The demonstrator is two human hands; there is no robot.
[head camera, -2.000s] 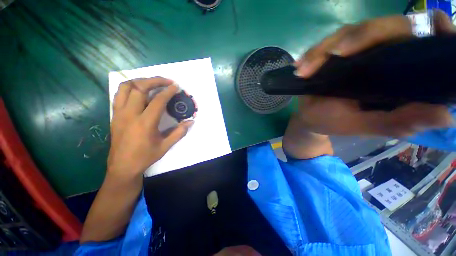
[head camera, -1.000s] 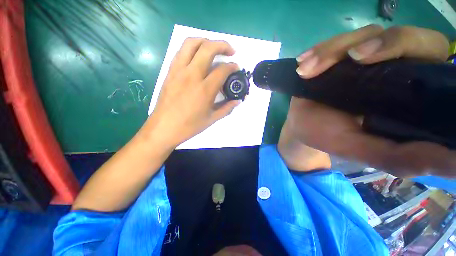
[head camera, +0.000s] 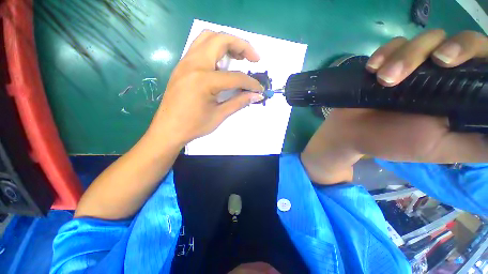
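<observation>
My left hand (head camera: 206, 85) is over the white paper sheet (head camera: 235, 134). Its thumb and index fingertips pinch at a small bluish piece (head camera: 268, 93) beside the round black lens unit (head camera: 259, 80), which is partly hidden by the fingers. My right hand (head camera: 406, 69) is closed around the black electric screwdriver (head camera: 332, 84), which lies level and points left. Its thin bit (head camera: 280, 91) reaches the bluish piece. Whether a screw is on the bit cannot be told.
The mesh-topped round dish (head camera: 347, 60) is mostly hidden behind the screwdriver. Another black unit (head camera: 421, 12) stands at the top right. A red crate rim (head camera: 37, 107) with a black tray (head camera: 24, 176) is at the left. Trays with parts (head camera: 428, 214) are at the lower right.
My left hand and the lens unit have moved right across the view since the first frame. The screwdriver has moved from the dish to the unit, and the unit's face is now turned and partly covered.
</observation>
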